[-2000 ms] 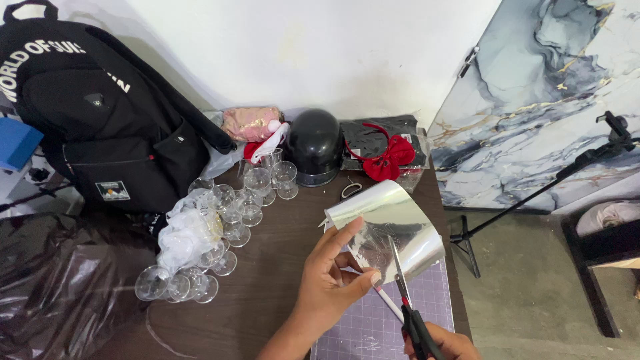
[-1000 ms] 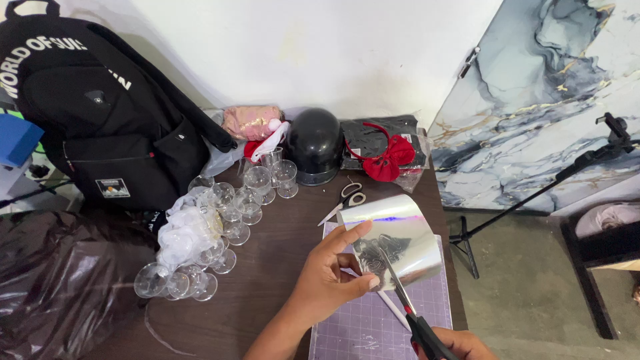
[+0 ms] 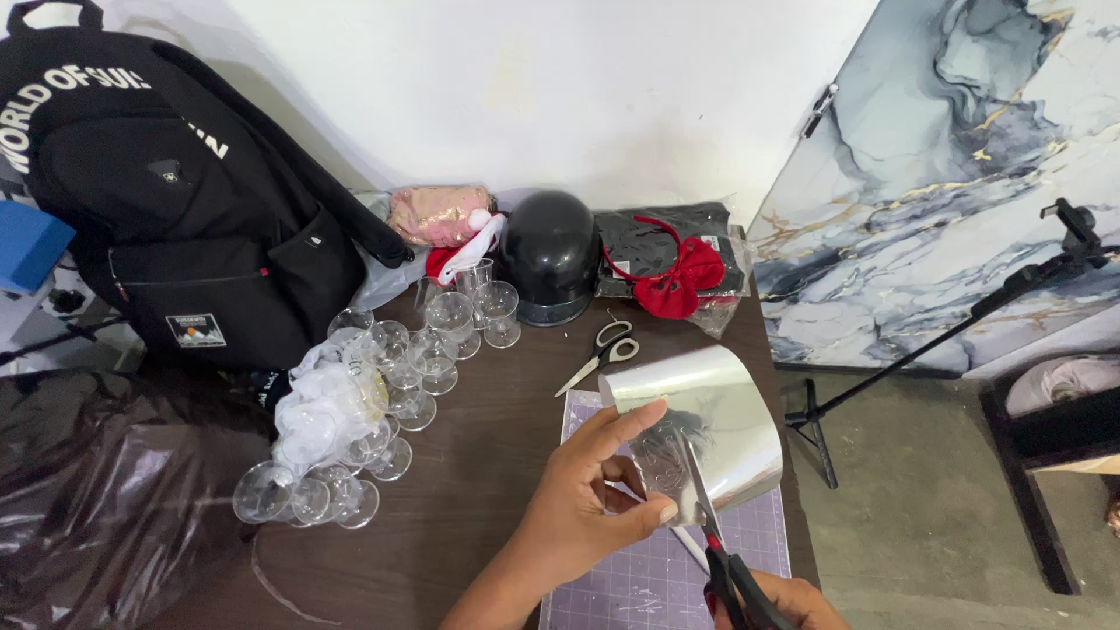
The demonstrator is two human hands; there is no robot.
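My left hand (image 3: 604, 490) pinches the near left edge of a curled silver reflective sheet (image 3: 735, 420) between thumb and fingers. Scissors with black and red handles (image 3: 731, 573) are in my right hand (image 3: 792, 604), at the lower edge of the view. Their blades lie against the sheet, just right of my left fingertips; whether the lower blade is under it cannot be told. Beneath the sheet is a purple gridded cutting mat (image 3: 604, 582) with a thin white strip on it. Another pair of scissors (image 3: 602, 354) rests on the dark table beyond the mat.
Several clear stemmed glasses (image 3: 411, 407) and crumpled white wrap (image 3: 319, 411) stand left of my hands. Behind are a black helmet-like dome (image 3: 549, 258), a red bow headband (image 3: 678, 278) on a plastic-wrapped dark packet, and a black backpack (image 3: 201, 227). A tripod (image 3: 927, 346) stands right of the table.
The scissors in my right hand have moved right and toward me, and the sheet has shifted slightly. The other scissors, partly covered by the sheet earlier, now show fully.
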